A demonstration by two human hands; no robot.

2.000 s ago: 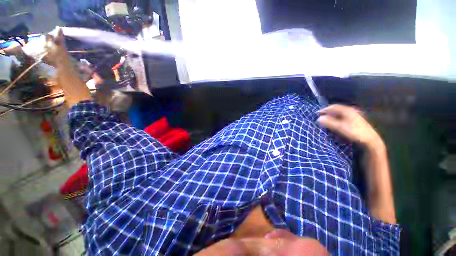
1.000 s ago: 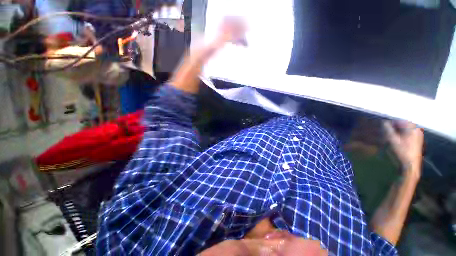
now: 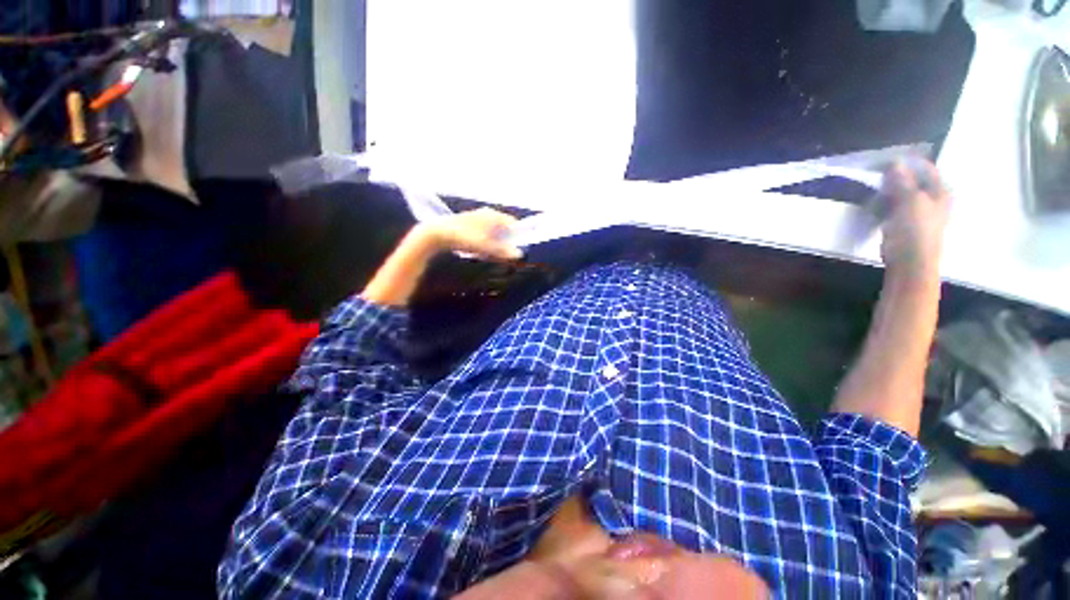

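A long pale interfacing strip (image 3: 704, 193) runs slantwise between my hands, over the front edge of the white-covered table (image 3: 505, 94) and the lower part of a dark garment piece (image 3: 751, 106). My left hand (image 3: 479, 232) is shut on the strip just in front of the table edge; a loose pale end trails to its left. My right hand (image 3: 913, 197) is shut on the strip's other end at the dark piece's lower right corner. The hand is slightly blurred and its fingertips are partly unclear.
The iron (image 3: 1052, 129) rests at the table's right, cut by the picture edge. A red garment bundle (image 3: 153, 387) lies low at the left. A crumpled pale heap of scraps (image 3: 997, 375) is below the table at the right. Cables hang at the upper left.
My left hand has come down from the table to its front edge. My right hand has risen from below the edge onto the table. The strip is now stretched between them.
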